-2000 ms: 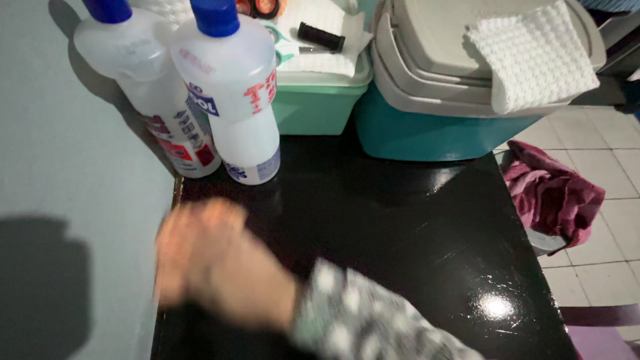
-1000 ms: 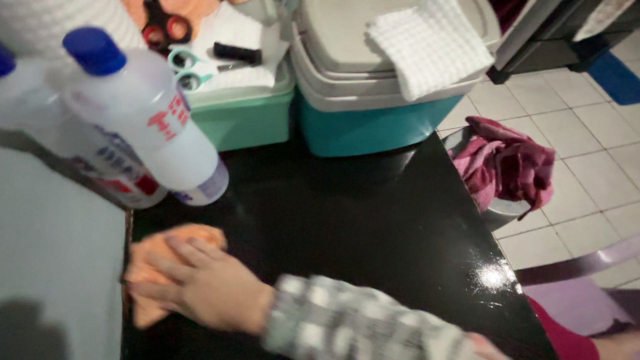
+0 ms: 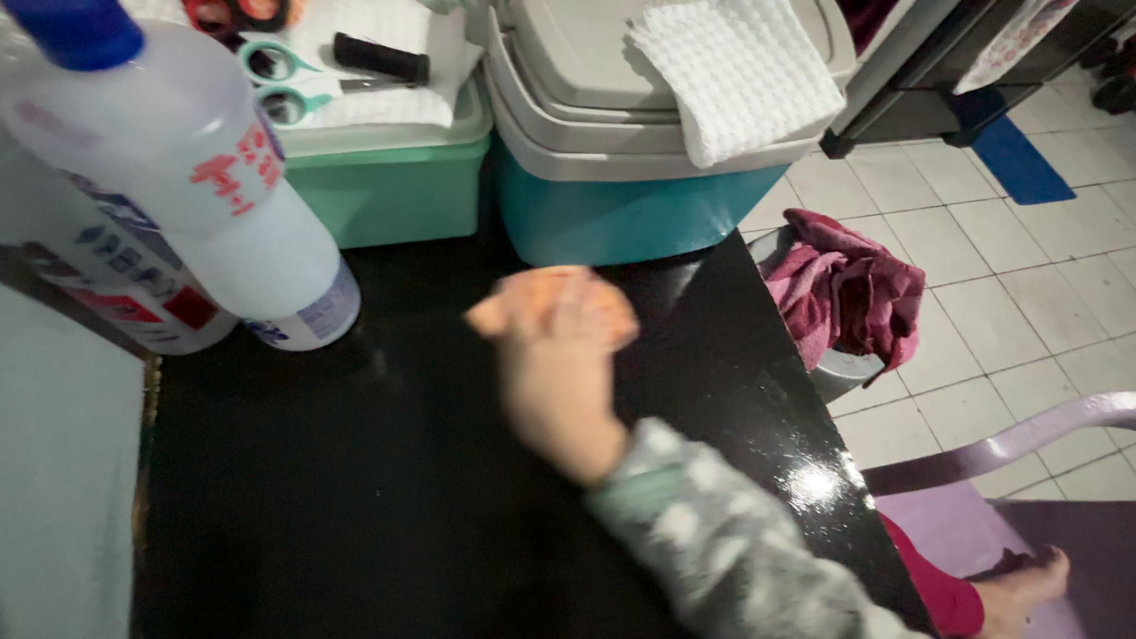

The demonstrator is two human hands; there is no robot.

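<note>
My right hand (image 3: 559, 382), in a grey-and-white patterned sleeve, is blurred and lies over an orange cloth (image 3: 612, 311) on the glossy black tabletop (image 3: 355, 497). Its fingers press on the cloth, close in front of a teal cooler box (image 3: 612, 217) with a light grey lid. No left hand is in view. Two plastic bottles, the nearer one (image 3: 257, 248) with a blue cap, stand left of my right hand, against the wall side.
A green lidded box (image 3: 390, 195) holds up white cloth, teal-handled scissors (image 3: 284, 84) and a black cylindrical item (image 3: 382, 60). A white waffle cloth (image 3: 741, 80) lies on the cooler. Beyond the right table edge are a bin with maroon cloth (image 3: 843, 293), a purple chair (image 3: 1003, 444) and a bare foot (image 3: 1021, 590).
My right hand and the orange cloth have moved from the table's left side, near the wall, to in front of the cooler. The view has shifted.
</note>
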